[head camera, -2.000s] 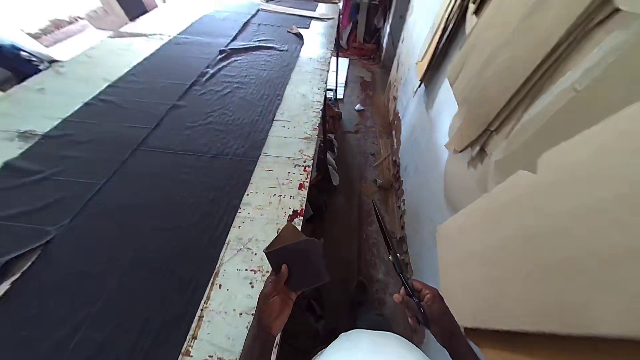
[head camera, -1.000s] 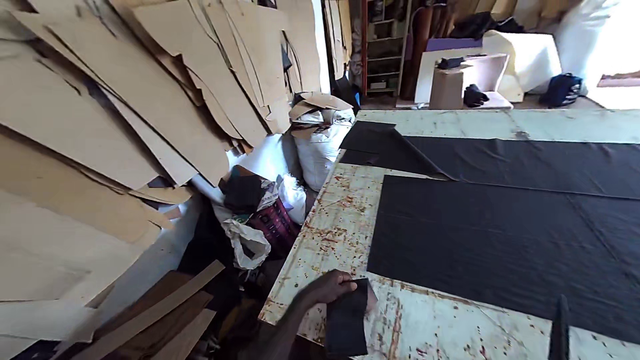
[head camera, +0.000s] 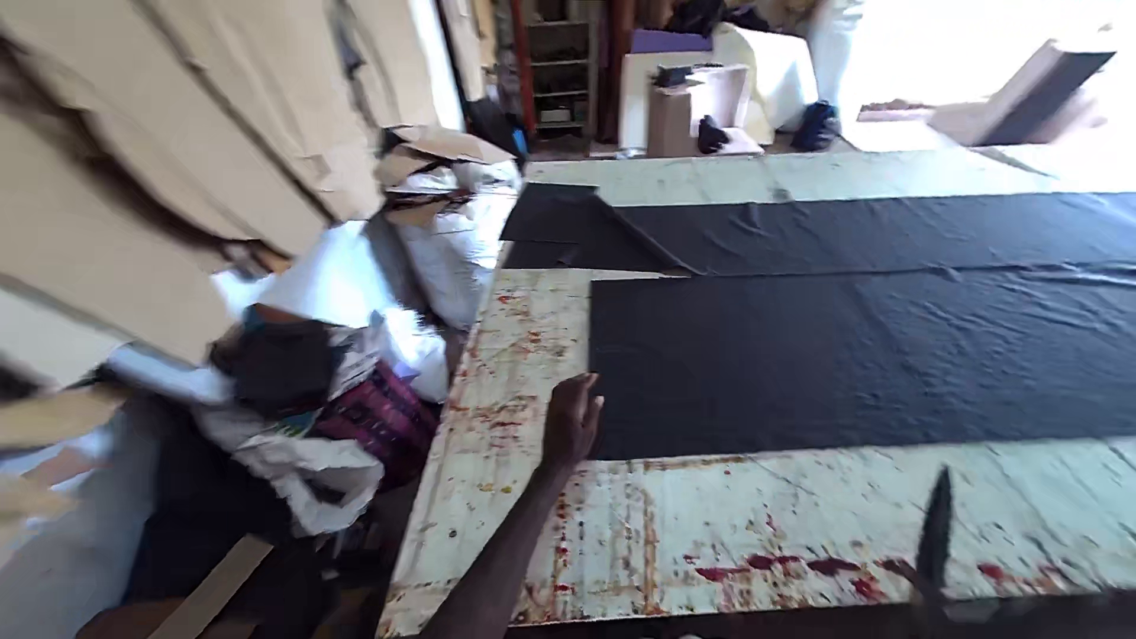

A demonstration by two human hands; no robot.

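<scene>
My left hand point(head camera: 572, 419) is at the left edge of a black fabric sheet point(head camera: 754, 364) spread over the pale, stained table point(head camera: 497, 444); its fingers touch or nearly touch the cloth's edge. Whether it grips the edge is not clear. At the lower right the dark blade of the scissors point(head camera: 934, 532) points up over the table's near edge, while my right hand is out of the frame. Beyond the sheet lies a second, longer black fabric piece point(head camera: 799, 232), its left end folded over.
Cardboard sheets point(head camera: 293, 115) lean along the left wall. Stuffed white sacks point(head camera: 453, 240) and a dark pink patterned bag point(head camera: 382, 417) crowd the floor beside the table's left edge. Behind the table stand a shelf rack point(head camera: 559, 71), pale boards and a dark blue bag point(head camera: 815, 126).
The small dark folded piece that my left hand held is no longer in it; the hand has moved to the black sheet's left edge. The view has swung widely from the aisle to the table's end.
</scene>
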